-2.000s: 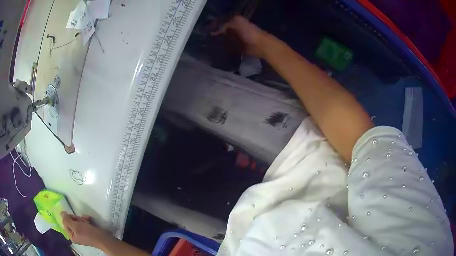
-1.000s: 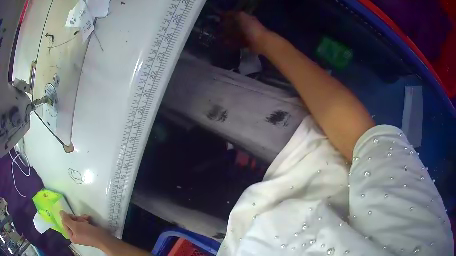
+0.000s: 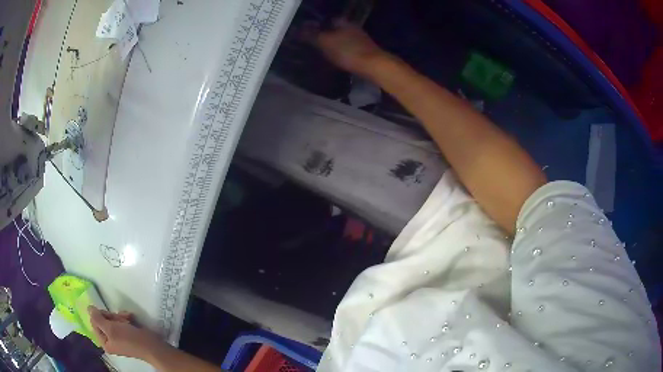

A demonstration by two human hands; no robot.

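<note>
The green-yellow tissue pack (image 3: 73, 296) lies at the table's lower left, with white tissue (image 3: 61, 324) at its opening. My left hand (image 3: 120, 333) is at its near edge, fingers curled against it. My right hand (image 3: 347, 47) is beyond the table edge at the top, low in the dark space beside the greyish stained frame (image 3: 349, 149). It is blurred, and its fingers fade into the dark, so whether it holds something is not clear. A pale scrap (image 3: 365, 93) lies just below it.
The sewing machine head (image 3: 18, 163) and presser foot (image 3: 71, 142) are at the left. White labels (image 3: 127, 22) and a thread loop (image 3: 111, 254) lie on the tabletop. A measuring tape (image 3: 207, 156) runs along its edge. Purple fabric (image 3: 29, 290) is lower left, a blue basket (image 3: 243, 347) below.
My right hand has shifted slightly within the dark space, at first reaching leftward, then pulled back, and now left again. My left hand and the tissue pack have not visibly moved.
</note>
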